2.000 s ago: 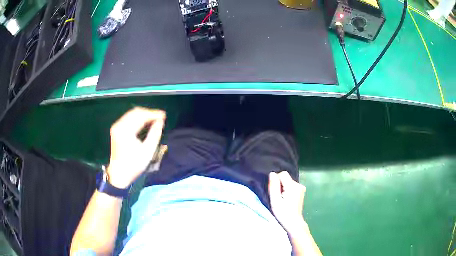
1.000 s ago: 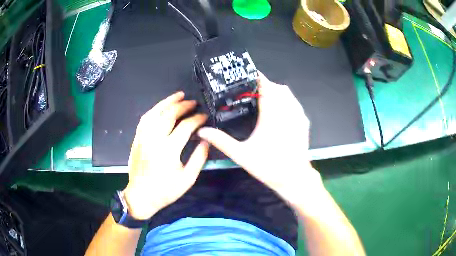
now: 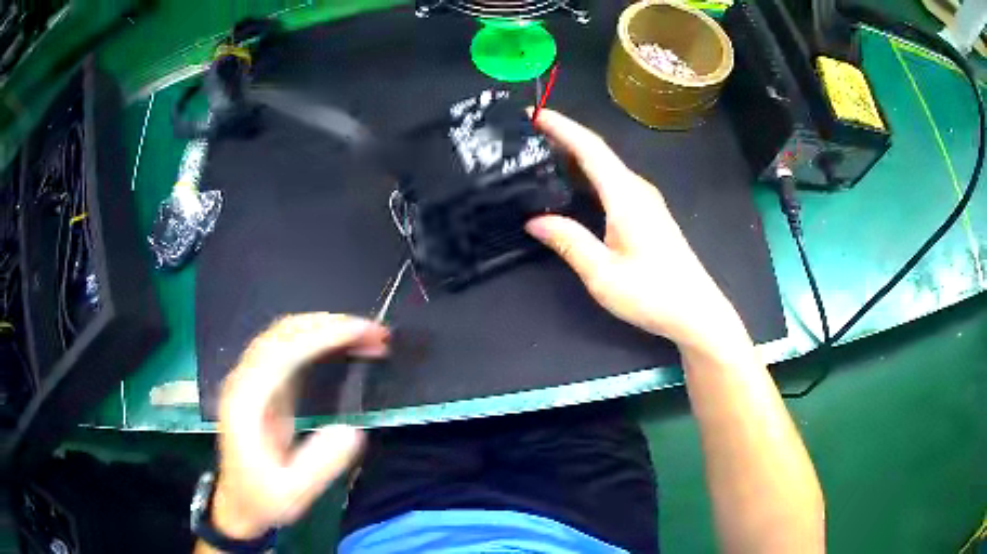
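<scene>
The black device housing (image 3: 487,216) is tilted over the black mat, with the circuit board (image 3: 498,141) showing white print on its upper face. A short red wire (image 3: 549,91) sticks up at the board's far edge. My right hand (image 3: 617,227) grips the housing's right side between thumb and fingers. My left hand (image 3: 298,400) is blurred near the mat's front edge, its thumb and fingers apart. A thin lead wire (image 3: 394,290) hangs from the housing towards my left fingertips; whether they touch it is unclear. The flat black cable (image 3: 308,114) runs left from the housing, blurred.
The tan tape-like ring (image 3: 671,65), green disc (image 3: 513,50) and fan grille (image 3: 503,9) are at the far side. The soldering station (image 3: 828,141) and its cord are at right. A clear bagged bundle (image 3: 186,222) and the black compartment tray (image 3: 119,271) are at left.
The housing has turned, showing another side, and the red wire now points up and away. My left hand has moved left and nearer me, away from the housing. The flat cable and thin wire now show beside it.
</scene>
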